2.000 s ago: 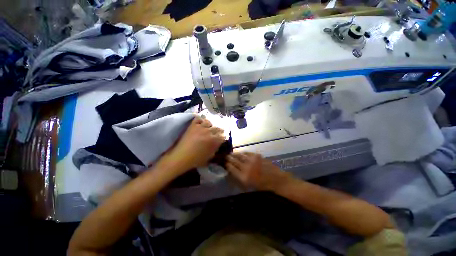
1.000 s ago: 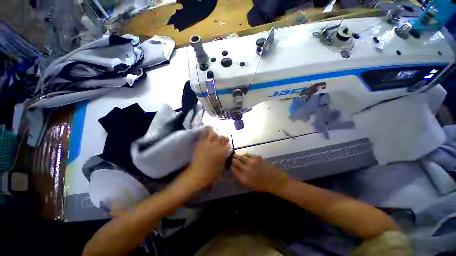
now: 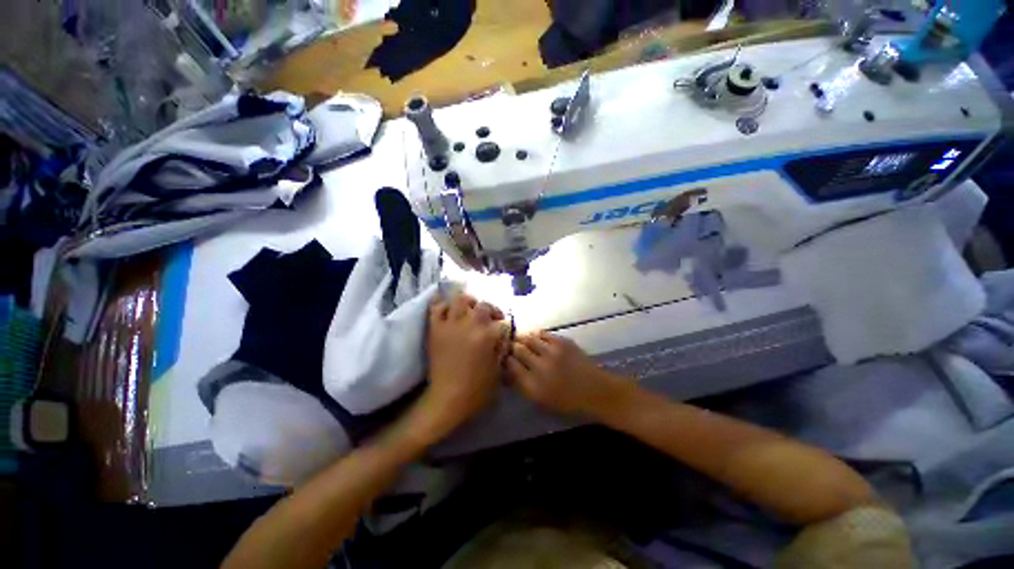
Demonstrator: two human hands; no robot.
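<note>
My left hand grips the right edge of a light grey garment panel, just in front of the needle area. My right hand pinches a small dark edge of the work right beside the left fingertips. The fingers hide most of the held edge. A black fabric panel lies under and left of the grey cloth, and a black strip stands up behind it. The presser foot and needle area is brightly lit, just behind my hands.
The sewing machine head spans the back right. Grey scraps lie on the bed under it. A pale cloth piece lies at the right end. A folded grey and black bundle is at left rear. Grey garments are heaped at right.
The grey panel has been turned and bunched more upright, and the black strip behind it now shows more. Both hands stay close together in front of the needle. The view has shifted slightly.
</note>
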